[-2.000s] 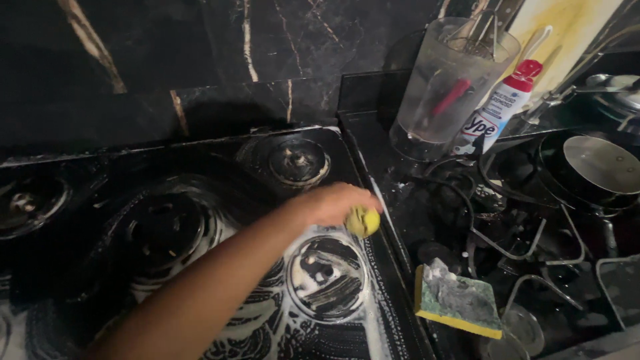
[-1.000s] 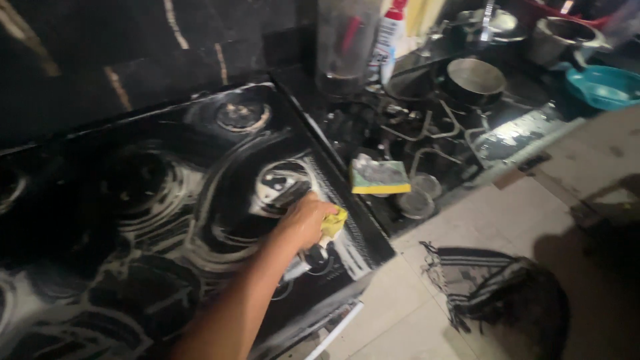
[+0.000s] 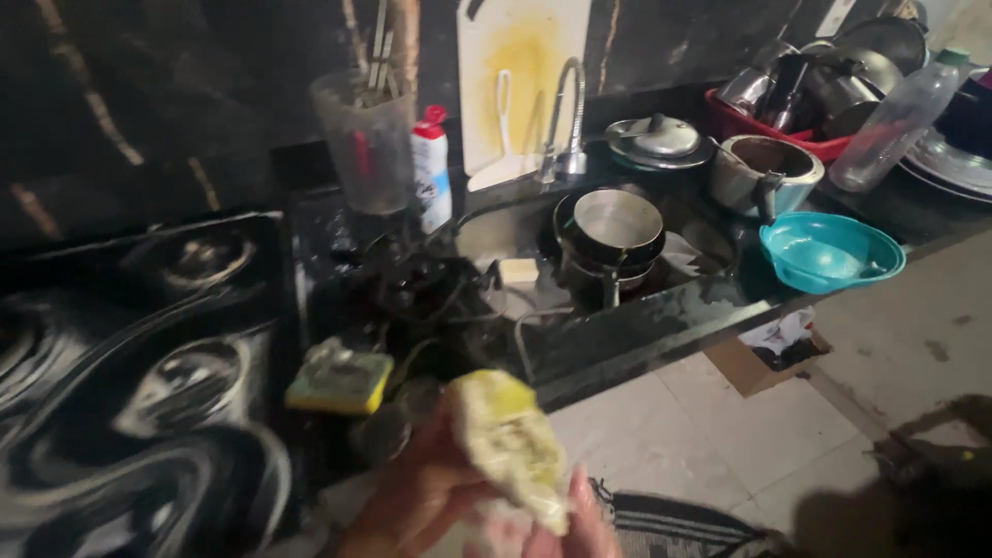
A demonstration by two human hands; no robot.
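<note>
My left hand [image 3: 434, 480] holds up a wet, crumpled yellow-and-whitish piece [image 3: 508, 434], which looks like a squeezed lemon half but is too blurred to name surely. Close to its lower end are the fingers of my right hand [image 3: 585, 519]; blur hides whether they grip it. To the left lies the black stove top [image 3: 256, 310], streaked with whitish foam around its burners. A green-and-yellow sponge [image 3: 341, 384], with a greyish lump on top, rests on the dark counter just right of the stove.
Behind stand a clear pitcher [image 3: 368, 147] with utensils and a red-capped bottle [image 3: 432, 174]. The sink [image 3: 480, 232] holds stacked pans [image 3: 616, 221] and lies below a faucet [image 3: 575, 116]. Farther right are a pressure cooker [image 3: 756, 190], a turquoise bowl [image 3: 833, 252] and a red dish rack [image 3: 821, 147].
The hand with the yellow piece has left the foamy stove top and is now in front of the counter. My other hand has come into view beside it. The view has swung right.
</note>
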